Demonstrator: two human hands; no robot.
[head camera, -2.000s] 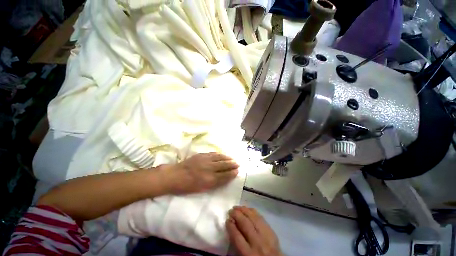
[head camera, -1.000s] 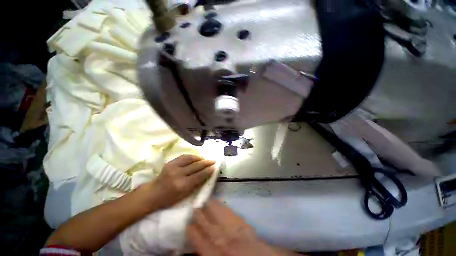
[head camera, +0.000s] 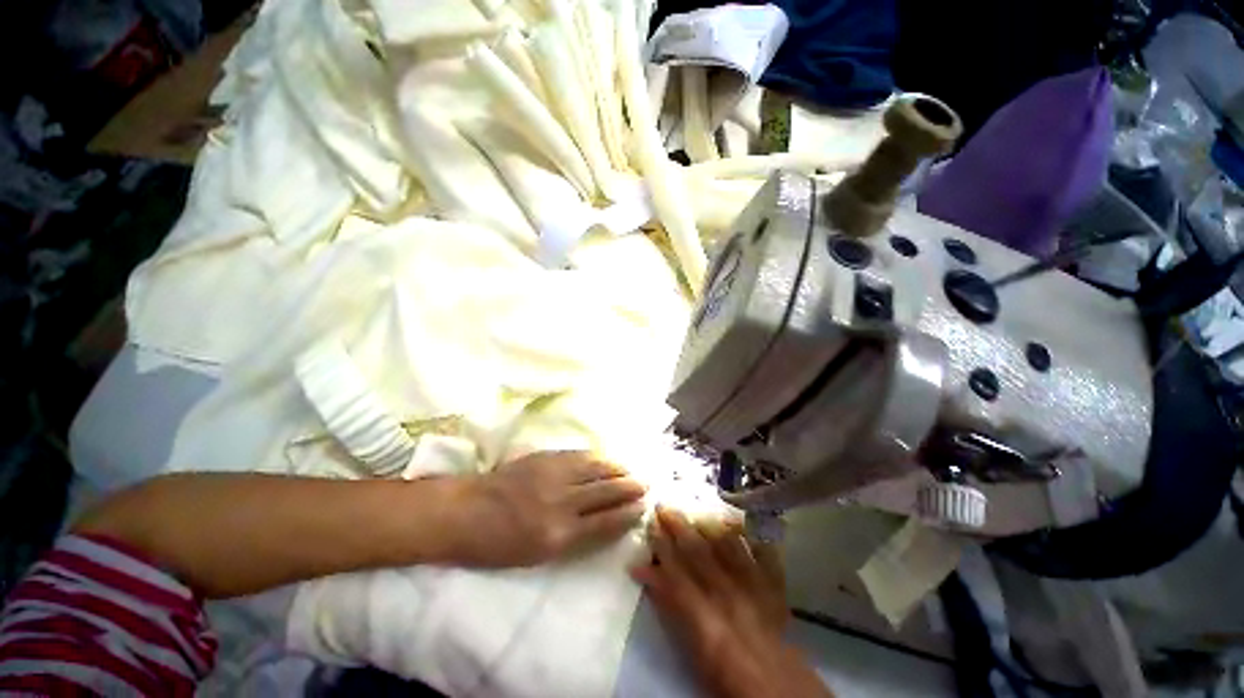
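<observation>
A cream knit garment (head camera: 464, 620) lies under my hands, its right edge running toward the needle area of the sewing machine (head camera: 819, 341). My left hand (head camera: 553, 507) lies flat on the cloth just left of the needle, fingers pointing right. My right hand (head camera: 716, 586) rests at the cloth's right edge, fingertips close to the needle area and near my left fingertips. Lamp glare washes out the presser foot and the seam. A ribbed cream band (head camera: 352, 409) lies left of my left hand.
A tall pile of cream pieces (head camera: 368, 150) with long strips stands behind the needle. A white strip (head camera: 594, 225) lies on it. Purple cloth (head camera: 1030, 164) is behind the machine head. A beige tab (head camera: 907, 566) hangs under the head. Dark shears (head camera: 975, 614) lie partly hidden at right.
The view swung toward the machine and back. My right hand has moved from the cloth's front edge up beside the needle area. My left hand stays flat on the cloth.
</observation>
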